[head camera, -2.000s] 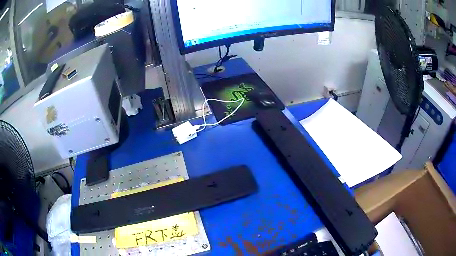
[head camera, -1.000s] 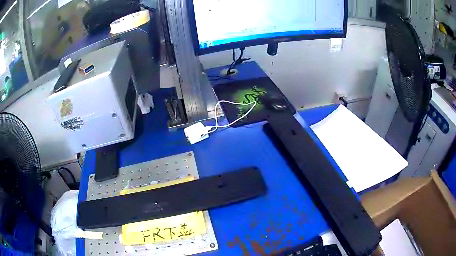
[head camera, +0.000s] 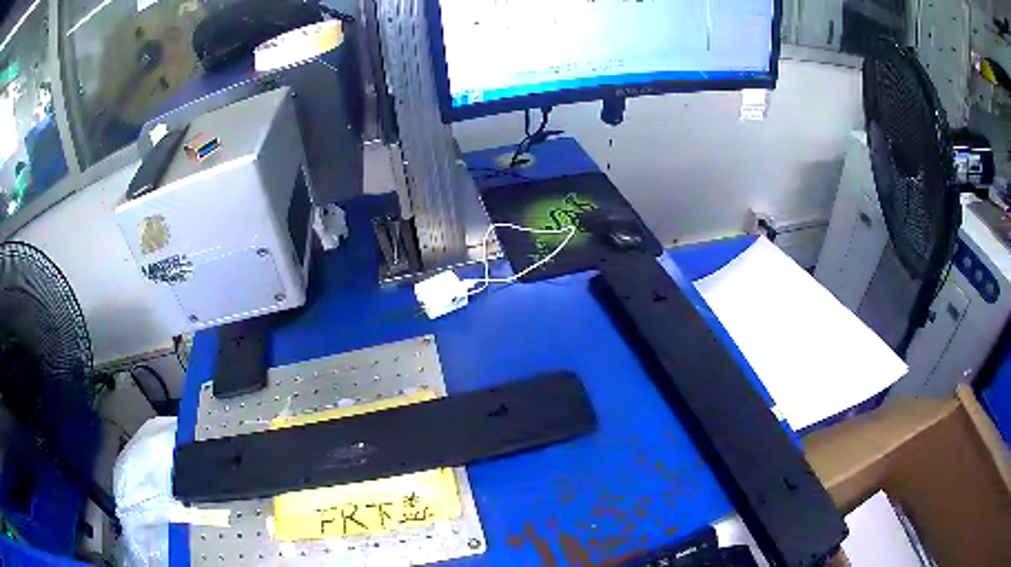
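Note:
A long black plastic cover lies across the perforated base plate and over a yellow label with handwritten black characters. Its right end reaches past the plate over the blue bench. A faint pale mark shows on its upper face. A second black cover lies slanted along the bench's right edge. The grey-white metal box stands above and behind the plate. Neither my left hand nor my right hand is in the picture.
A short black block lies behind the plate. A white adapter with its lead and a mouse mat lie further back. The keyboard is cut off at the front. A monitor, white paper, open cardboard box and fans stand around.
The view has shifted, so the bench and its things appear further right than two seconds ago. The covers, plate and label keep their places on the bench.

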